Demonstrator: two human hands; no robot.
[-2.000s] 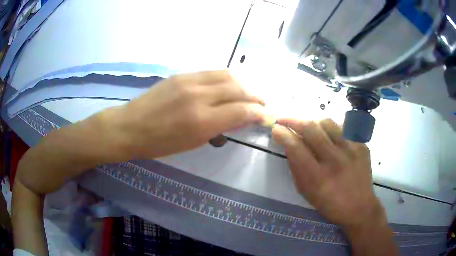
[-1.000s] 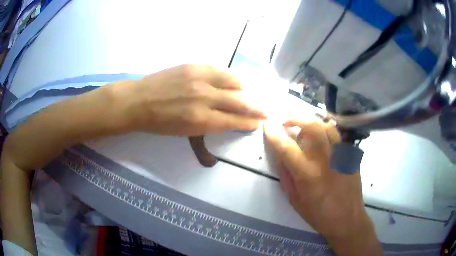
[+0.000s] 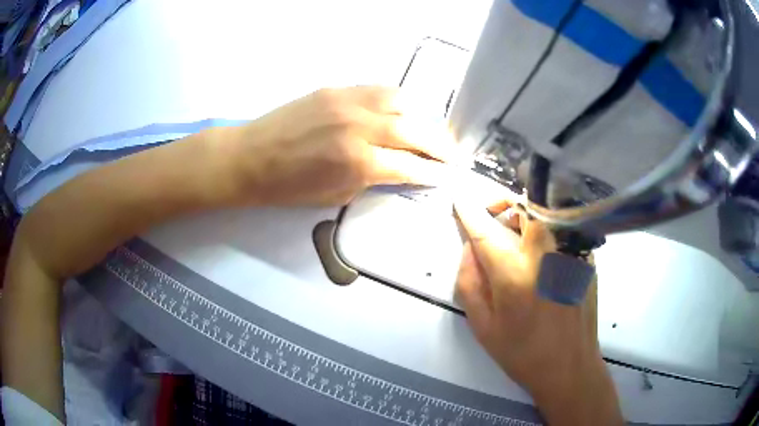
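A light blue strip (image 3: 150, 133) runs from the far left of the bed and passes behind my left forearm. My left hand (image 3: 349, 150) lies flat, palm down, its fingertips beside the needle area; a thin edge of fabric (image 3: 408, 190) shows under its fingers. My right hand (image 3: 520, 274) is just right of it, thumb and index fingertips close together near the presser foot; glare hides what lies between them. The machine head (image 3: 574, 91), white with a blue stripe, stands above, its dark knurled knob (image 3: 566, 278) in front of my right hand.
The needle plate inset (image 3: 399, 241) has a brown-grey rounded tab (image 3: 334, 254) at its corner. The grey front edge carries a white ruler (image 3: 275, 349). More blue strips (image 3: 50, 71) lie at the far left. Below the table edge are pale cloth and a dark plaid cloth (image 3: 212, 403).
The view has shifted, with the machine head lower and further left. My left hand has moved slightly away from the front edge, uncovering the inset's corner. My right hand stays near the needle.
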